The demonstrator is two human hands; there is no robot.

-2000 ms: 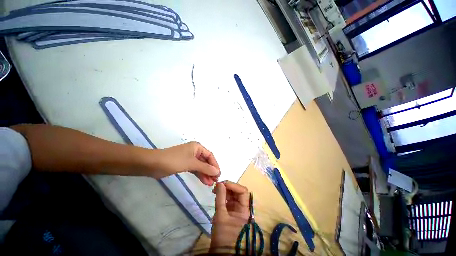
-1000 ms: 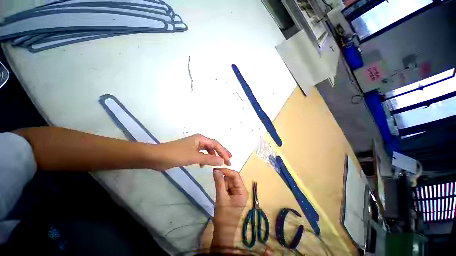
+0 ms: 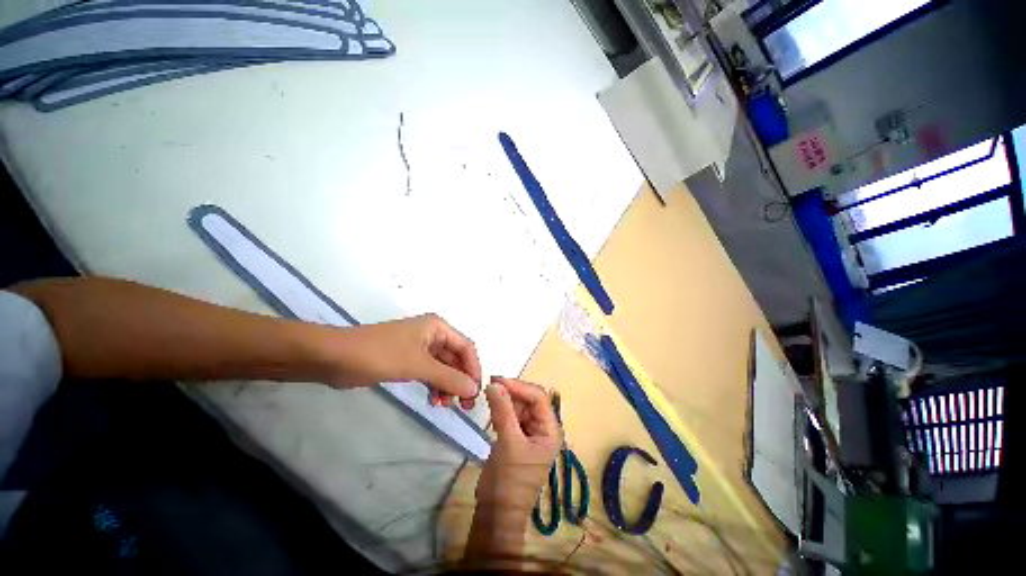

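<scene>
My left hand (image 3: 433, 360) reaches in from the left, over the middle of a long band piece (image 3: 270, 270) with a pale centre and blue-grey edge. My right hand (image 3: 522, 422) comes up from the bottom, beside the band's lower end. Both hands have thumb and fingertips drawn together, tips facing across a small gap. Anything between them, such as a needle or thread, is too small to make out. Green-handled scissors (image 3: 570, 489) lie partly behind my right hand. A dark C-shaped piece (image 3: 614, 491) lies right of them.
A fanned stack of band pieces (image 3: 191, 36) lies at the upper left. Narrow navy strips (image 3: 551, 219) lie right of centre, near a crinkled clear bag (image 3: 577, 326) and a yellow line on the tan board (image 3: 681, 293). Fine threads trail near the bottom. A loose dark thread (image 3: 403, 158) lies above.
The view has shifted, moving table things leftward. My hands met at the fingertips, then shifted, and now show a small gap. My right hand now covers the scissors' blades more than one second ago.
</scene>
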